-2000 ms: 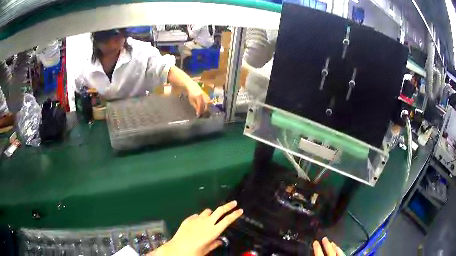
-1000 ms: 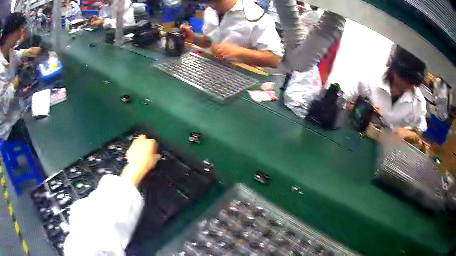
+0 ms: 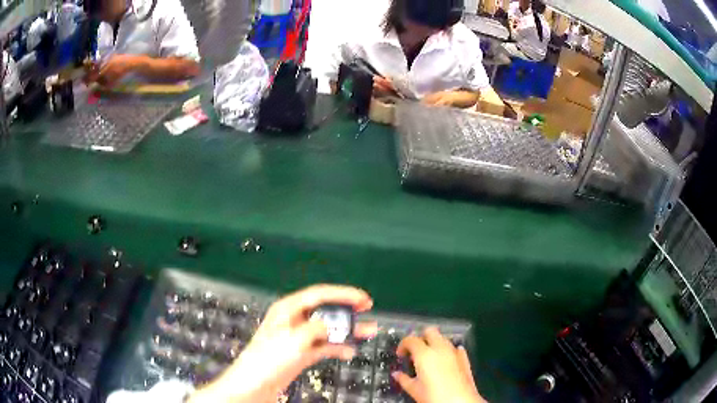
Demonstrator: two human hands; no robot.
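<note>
My left hand (image 3: 295, 338) is raised over the clear tray and holds a small dark part with a shiny centre (image 3: 336, 323) between thumb and fingers. My right hand (image 3: 439, 368) is over the right part of the clear tray, its fingertips down at the pockets; whether it grips a part cannot be told. The clear tray (image 3: 177, 281) has rows of small dark parts and some gold-coloured ones. The black tray (image 3: 130, 315) with shiny dark parts lies to its left.
Loose parts (image 3: 187, 245) lie on the green bench (image 3: 314, 205) beyond the trays. Stacked clear trays (image 3: 487, 157) stand near a facing worker. The bench machine (image 3: 605, 354) and its clear guard (image 3: 680, 275) are at the right. A black bag (image 3: 288, 101) stands at the far side.
The view has swung back right from the black tray. My left hand has left the black tray and now holds a part over the clear tray. My right hand has come into view.
</note>
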